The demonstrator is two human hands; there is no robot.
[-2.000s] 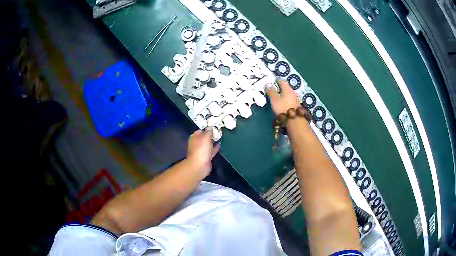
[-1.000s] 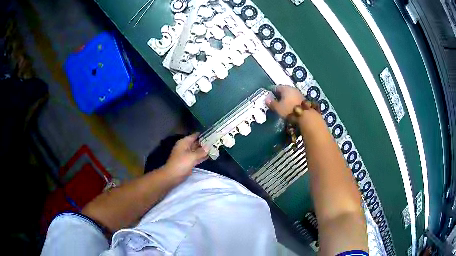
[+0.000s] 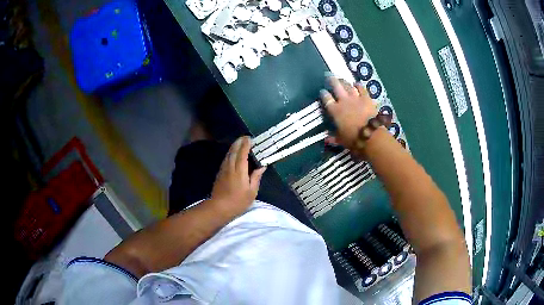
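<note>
My left hand (image 3: pixel 238 176) and my right hand (image 3: pixel 351 110) hold a small group of metal fixture plates (image 3: pixel 289 134) by their two ends. The plates stand on edge and show as pale bars. The bar nearest me is splayed from the others toward the right end. A block of fixtures set on edge (image 3: pixel 334 183) lies on the green bench just nearer to me. A pile of empty fixtures (image 3: pixel 262 44) with scalloped edges lies beyond my hands.
A row of loaded fixtures with black rings (image 3: pixel 354 52) runs along a white strip (image 3: pixel 331 58). Black ribbed stacks of round parts (image 3: pixel 376 253) stand near the bench end by clear plastic (image 3: pixel 396 292). A blue stool (image 3: pixel 112 46) and a red object (image 3: pixel 56 199) are left of the bench.
The plates came off the pile toward me and turned from showing their scalloped edges to standing on edge. Both hands still hold the ends. The view has shifted toward the near bench end.
</note>
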